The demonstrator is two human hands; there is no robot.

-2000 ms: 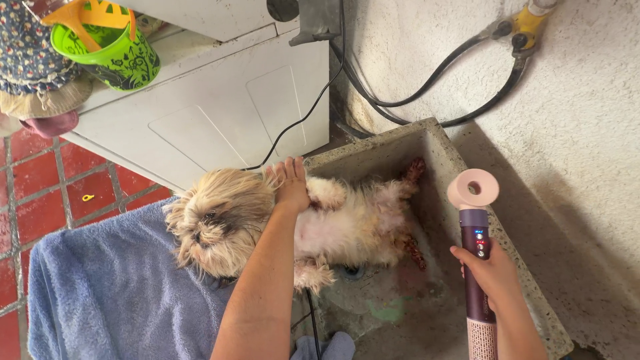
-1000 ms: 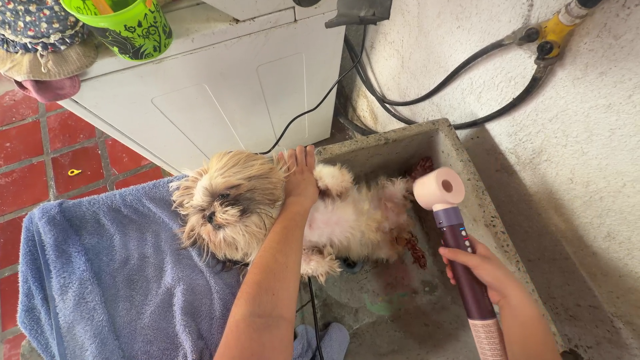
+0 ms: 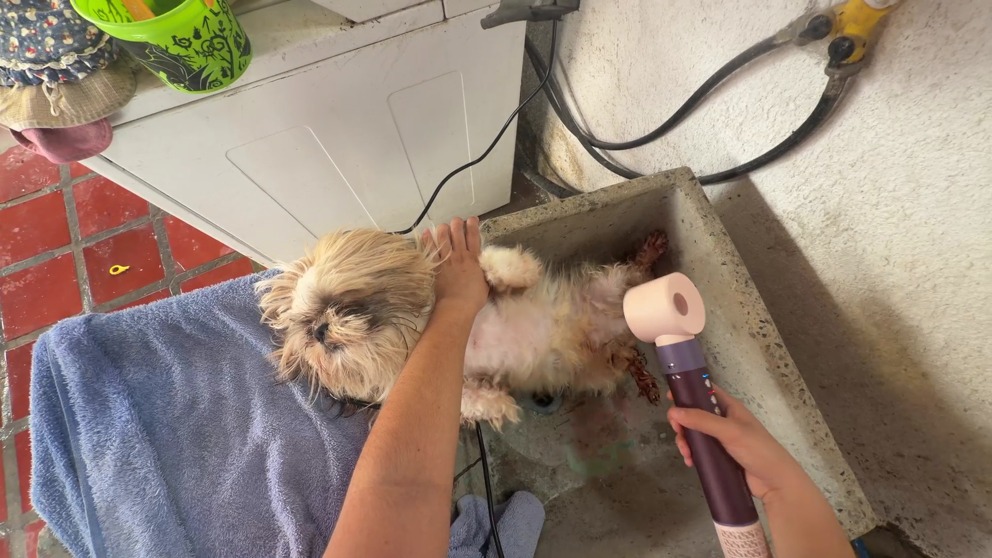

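A small long-haired dog (image 3: 535,333) lies belly up, its head on a blue towel (image 3: 201,411) and its body over a concrete basin (image 3: 767,364). Across the dog's neck and upper chest rests my left hand (image 3: 457,267), fingers extended; the underside of the palm is hidden. My right hand (image 3: 725,434) is closed around the purple handle of a hair dryer (image 3: 697,387). The dryer's pink head is beside the dog's hind legs, which look wet and reddish brown.
Behind the dog stands a white appliance (image 3: 310,147) with a green patterned bucket (image 3: 186,46) and fabric hats (image 3: 62,77) on top. A black cord (image 3: 480,159) hangs down its side. Black hoses (image 3: 721,85) meet a yellow fitting (image 3: 852,35) by the rough wall. Red tiles (image 3: 39,232) lie at left.
The hair dryer in my right hand has swung toward the dog's hind legs, its head turned and tilted left. My left hand stays on the dog. The view has shifted somewhat.
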